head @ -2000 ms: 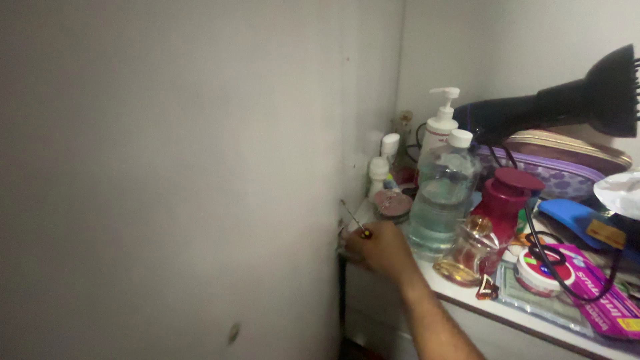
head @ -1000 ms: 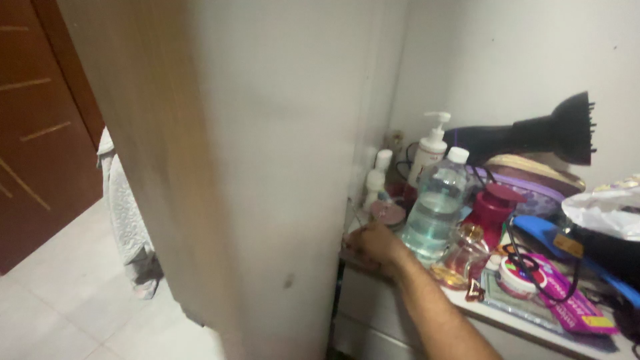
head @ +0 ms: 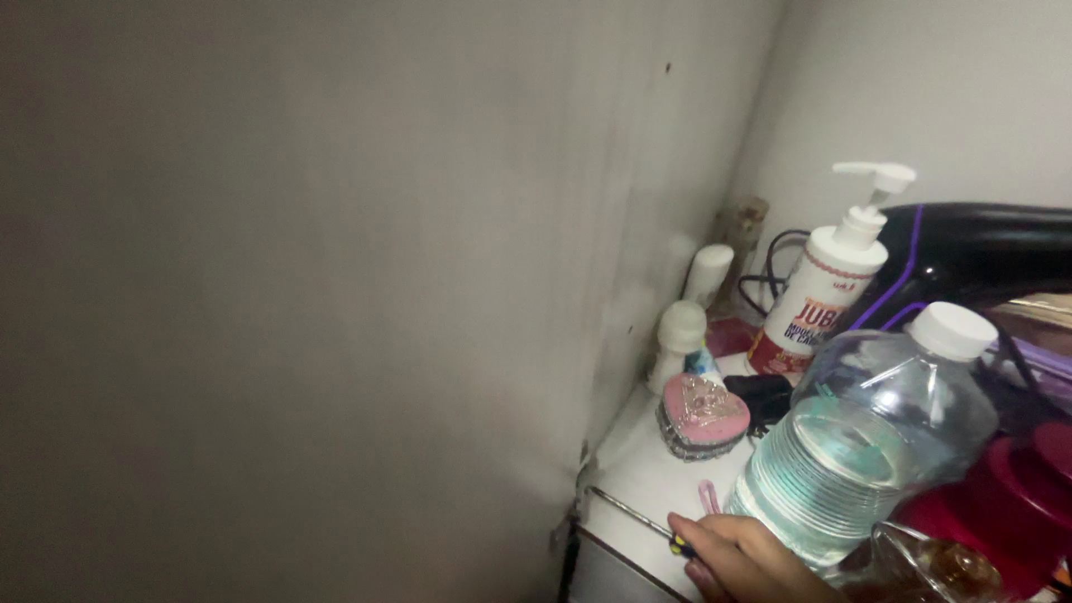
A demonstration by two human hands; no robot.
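My right hand [head: 745, 557] is at the lower right, its fingers closed on the black and yellow handle of a screwdriver [head: 630, 509]. The metal shaft points left, its tip near the dresser top's corner beside the grey-white panel [head: 377, 293]. Just behind the hand stands a clear plastic bottle [head: 846, 461] of pale blue-green liquid with a white cap. A pink heart-shaped box [head: 703, 414] sits farther back on the white dresser top [head: 624, 456], and a small pink loop [head: 708, 497] lies near my fingers. My left hand is not in view.
Beyond the heart-shaped box are a white pump bottle [head: 825, 289], small white-capped containers [head: 682, 328] and a black cable. A black hair dryer [head: 988, 243] lies at the right. A dark red container [head: 997, 502] and a glass bottle [head: 938, 569] crowd the lower right.
The view has moved much closer to the dresser corner. The screwdriver's shaft, not discernible one second ago, shows again in my right hand, pointing left rather than up as two seconds ago.
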